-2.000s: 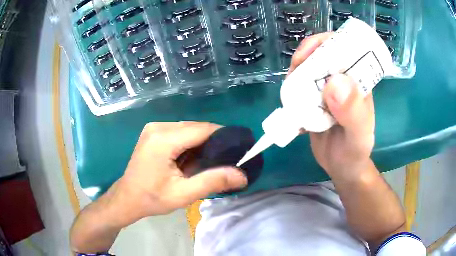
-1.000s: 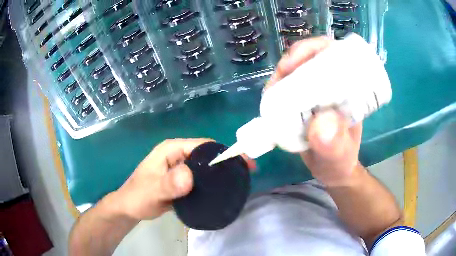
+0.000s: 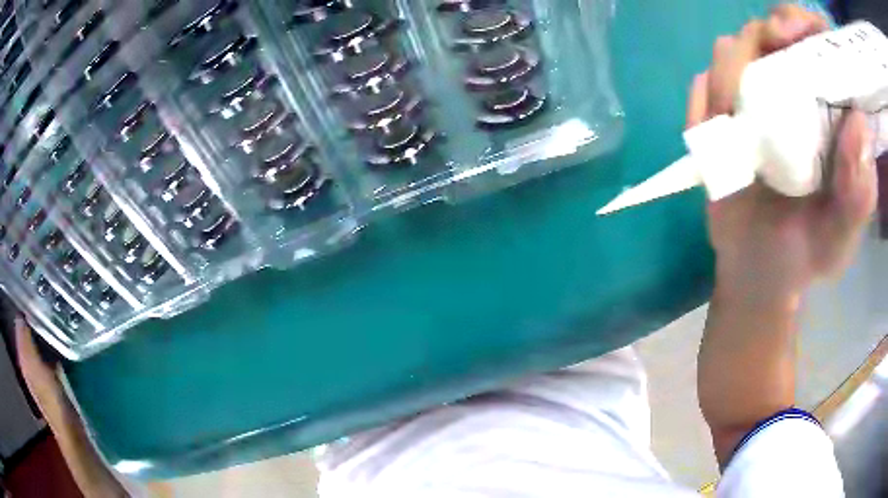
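Note:
My right hand (image 3: 779, 209) is shut on the white squeeze bottle (image 3: 808, 102) at the right. Its pale cone nozzle (image 3: 652, 187) points left and slightly down over the green mat, touching no part. The clear blister tray (image 3: 506, 160) fills the upper left, with rows of small glossy black parts (image 3: 511, 102) in its channels. Only a sliver of my left hand (image 3: 37, 365) shows at the far left, beyond the tray's corner; its fingers are hidden. The round black pad is not visible.
The teal-green mat (image 3: 389, 302) lies under the tray and runs along its near side. My white clothing (image 3: 497, 438) is at the bottom edge. A dark red area (image 3: 41, 472) shows at the lower left.
My left hand has moved from the middle to the far left, and the black pad is out of sight. The bottle has moved right, away from the pad. The view has turned towards the tray's left.

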